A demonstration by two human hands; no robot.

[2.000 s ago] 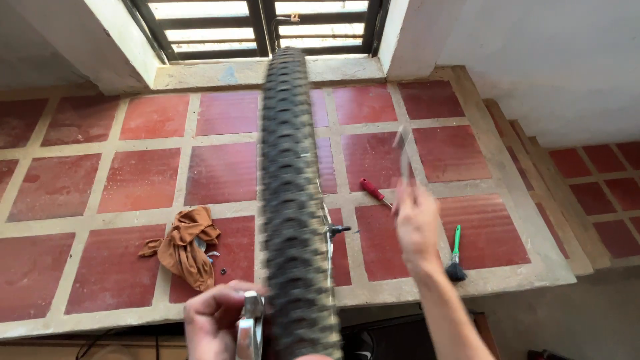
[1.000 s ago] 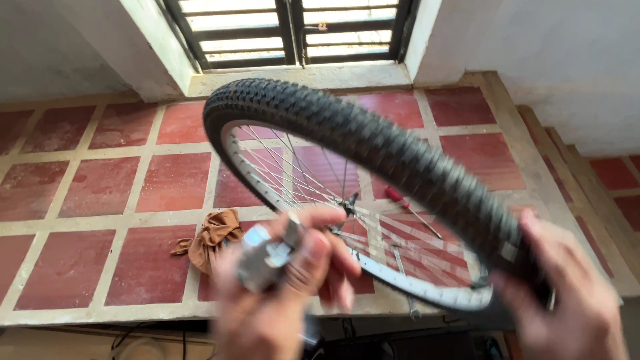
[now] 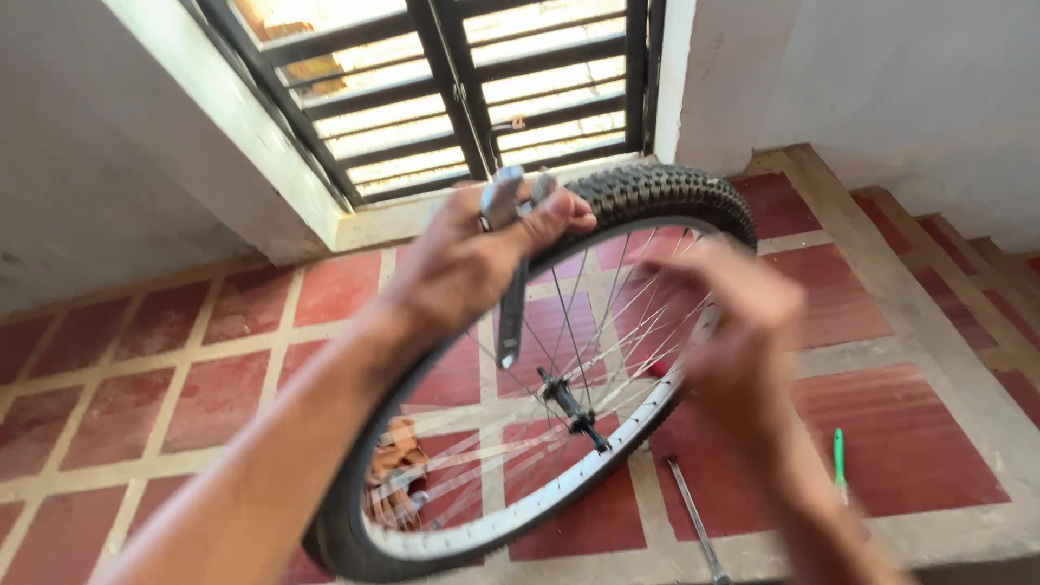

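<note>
A bicycle wheel (image 3: 666, 191) with a knobby black tire stands tilted over the tiled surface, its hub (image 3: 573, 402) and spokes in sight. My left hand (image 3: 487, 236) grips the tire at the upper left and also holds a metal tool (image 3: 510, 325), whose silver end sticks up past the fingers and whose dark arm hangs inside the rim; its exact kind is unclear. My right hand (image 3: 731, 309), blurred, is at the right side of the rim; whether its fingers hold the rim or spokes cannot be made out.
A brown cloth (image 3: 398, 455) lies behind the wheel at lower left. A metal wrench (image 3: 695, 520) and a green-handled brush (image 3: 839, 459) rest on the red tiles at lower right. A red handle (image 3: 660, 367) shows through the spokes. Steps (image 3: 942, 276) descend at the right, and a barred window (image 3: 455, 89) stands behind.
The wheel has turned and tilted between my hands, and its hub faces more toward me. My left hand has moved up onto the tire. The view has swung and tilted.
</note>
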